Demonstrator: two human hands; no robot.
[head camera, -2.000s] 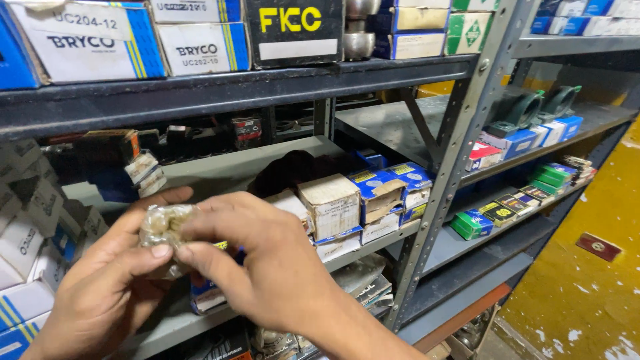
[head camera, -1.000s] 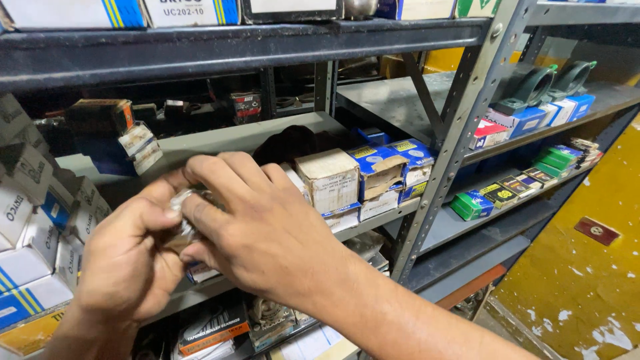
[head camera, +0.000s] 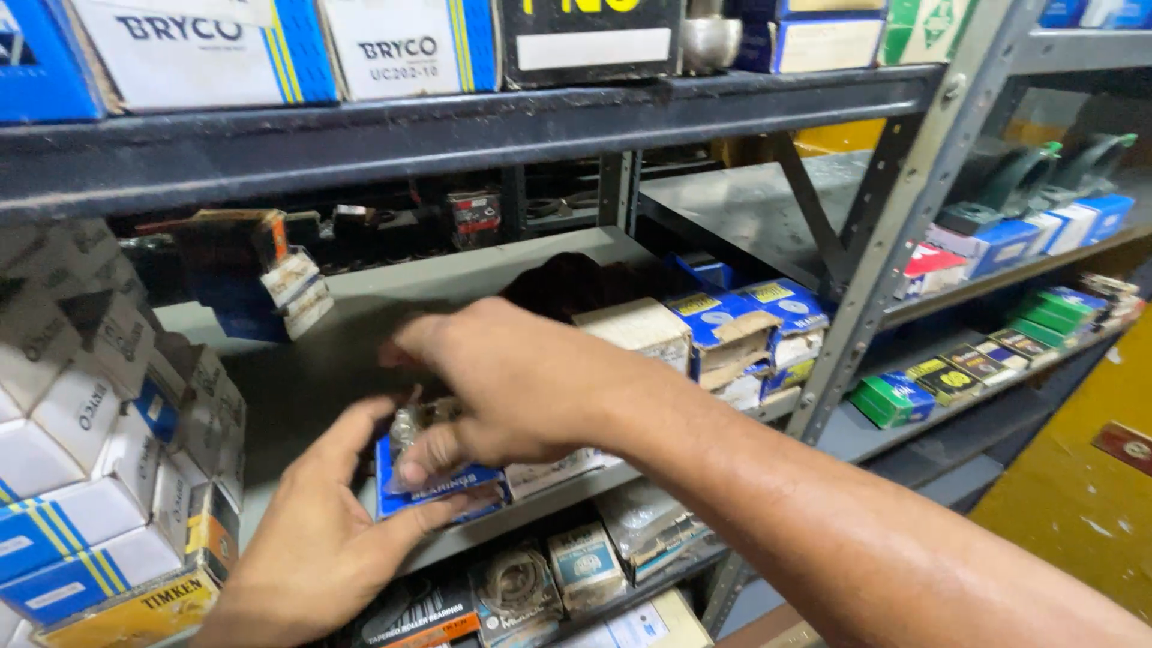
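A small bearing in clear plastic wrap (head camera: 407, 436) lies against the blue bearings box (head camera: 441, 493) at the front of the middle shelf. My right hand (head camera: 513, 387) reaches over it from the right, thumb and fingers around the wrapped bearing. My left hand (head camera: 346, 522) is spread at the box's left and front, its thumb along the front face and its fingers by the wrap. The top of the box is partly hidden by my hands and the plastic.
White and blue Bryco boxes (head camera: 67, 423) are stacked at the left above a yellow Timken box (head camera: 144, 612). More bearing boxes (head camera: 720, 315) stand right of my hands. A steel upright (head camera: 909, 198) parts the two racks. The upper shelf's edge (head camera: 450, 144) runs above my hands.
Both hands held the plastic-wrapped bearing in the air before the shelf; now they are lower, at the blue box, with the wrapped bearing there. The left hand has come away from the wrap and spread.
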